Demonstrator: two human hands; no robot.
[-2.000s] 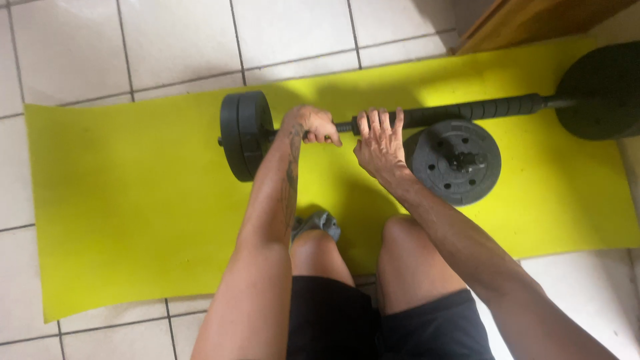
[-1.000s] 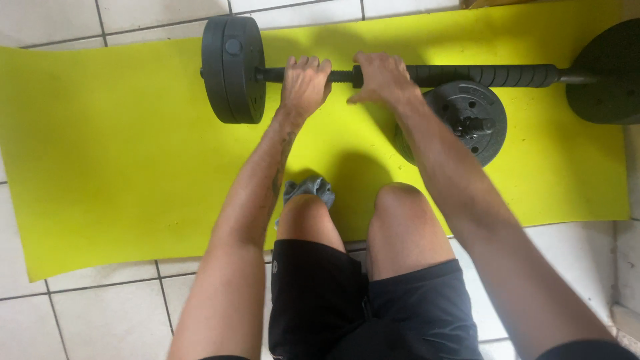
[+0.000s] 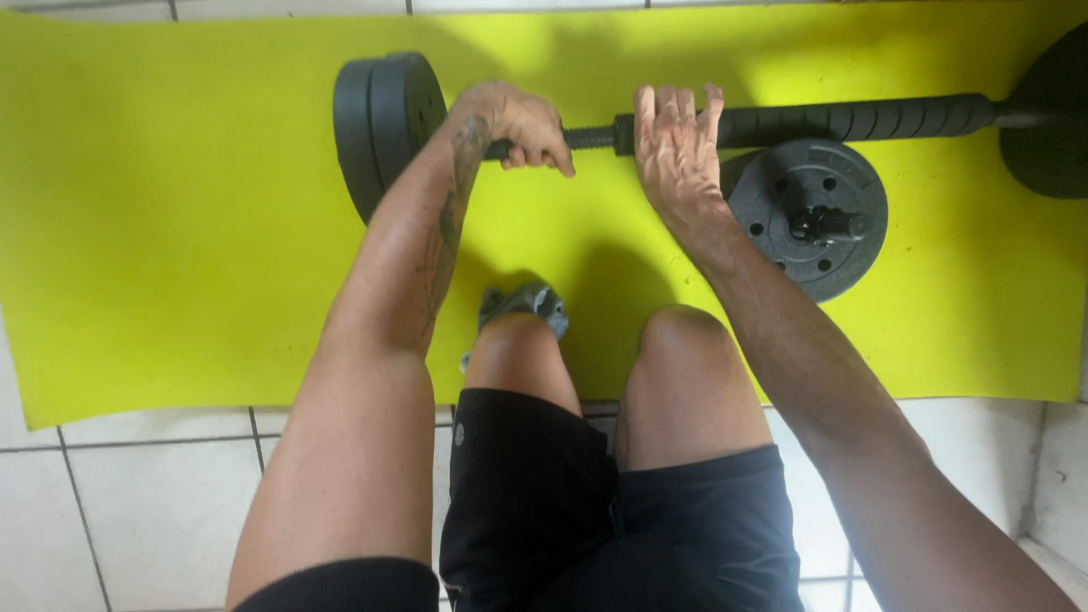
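My left hand (image 3: pixel 523 127) is closed around the thin black threaded bar (image 3: pixel 591 138), just right of two stacked dark weight plates (image 3: pixel 387 123). My right hand (image 3: pixel 678 149) lies over the left end of the foam-padded bar sleeve (image 3: pixel 807 123), its fingers fairly straight; whether it grips is not plain. Close to my right wrist, a round weight plate (image 3: pixel 850 191) with a short bar end standing up from its middle rests below the sleeve. At the far right another large plate (image 3: pixel 1045 127) sits on the bar, partly out of view.
A yellow-green exercise mat (image 3: pixel 212 246) lies under the weights, over white floor tiles (image 3: pixel 161 501). My bare knees are near the mat's lower edge. A crumpled grey cloth item (image 3: pixel 540 306), perhaps a sock, is by my left knee.
My left hand has turned on the bar, its wrist now bent over it. The right hand's fingers, spread with the thumb apart one second ago, now lie close together over the sleeve's end.
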